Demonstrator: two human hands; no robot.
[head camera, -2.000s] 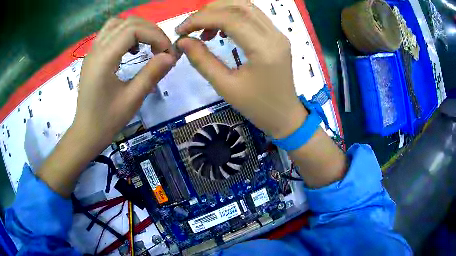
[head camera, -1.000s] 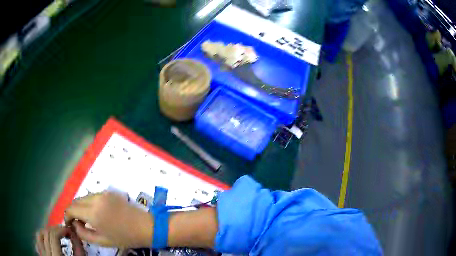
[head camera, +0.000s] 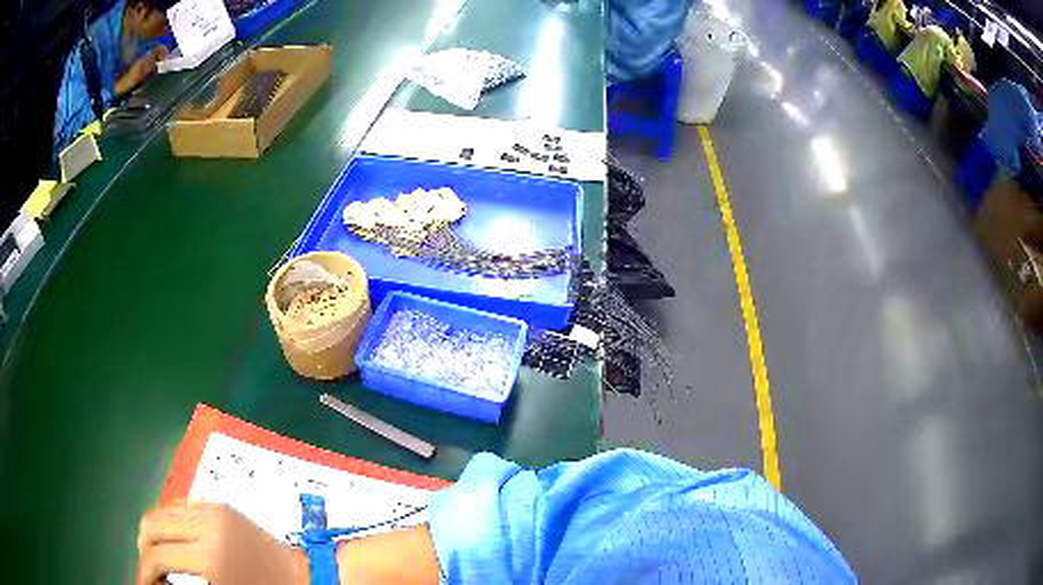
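Note:
My right hand (head camera: 212, 546), with a blue wrist strap (head camera: 317, 537), is at the lower left edge, over the white chassis panel (head camera: 257, 478). Its fingers are curled and cut off by the frame's bottom, so I cannot tell what they hold. A small white bit shows under the fingers. My left hand is out of the picture. The red-orange tray border (head camera: 332, 455) runs round the panel. The motherboard is not in view.
Beyond lie a grey metal strip (head camera: 377, 426), a tan round tub (head camera: 332, 343), a small blue bin (head camera: 498, 406) of clear pieces, a large blue tray (head camera: 515, 200) with an antenna bundle (head camera: 400, 217), and a cardboard box (head camera: 217, 139). A person (head camera: 97, 71) sits far left.
The view has swung right and up towards the bins and aisle. The motherboard and my left hand have left the picture. My right hand now sits at the bottom left.

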